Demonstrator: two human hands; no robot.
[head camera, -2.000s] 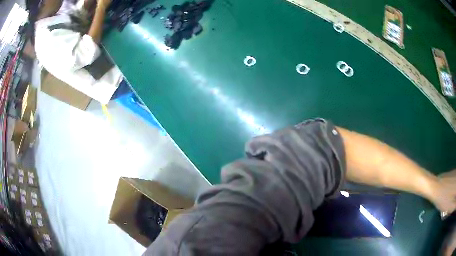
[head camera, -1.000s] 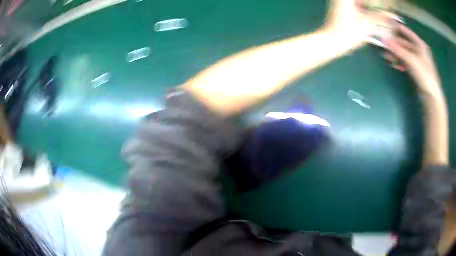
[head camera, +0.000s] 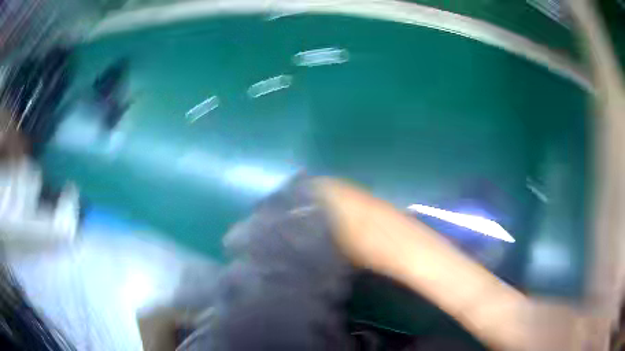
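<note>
The frame is badly blurred. My left hand (head camera: 565, 330) is a smear at the lower right, at the end of the bare forearm; its fingers and anything in them cannot be made out. Another bare forearm runs up the right edge to the top, and no right hand can be made out on it. A dark smartphone (head camera: 473, 236) with a bright reflection lies on the green surface beyond my left forearm. A pale streaked piece, probably the small white hooked piece (head camera: 537, 190), lies to its right.
White rings (head camera: 321, 56) lie scattered at the upper left and middle. A pale strip (head camera: 411, 15) curves across the top. Dark scraps (head camera: 112, 92) lie at the left. A person's white clothing (head camera: 38, 209) shows at the left edge, and a cardboard box (head camera: 159, 330) at the lower left.
One second ago my hands were together at the upper right around an unclear object. Now my left hand is at the lower right, apart from the other forearm. The view has also shifted.
</note>
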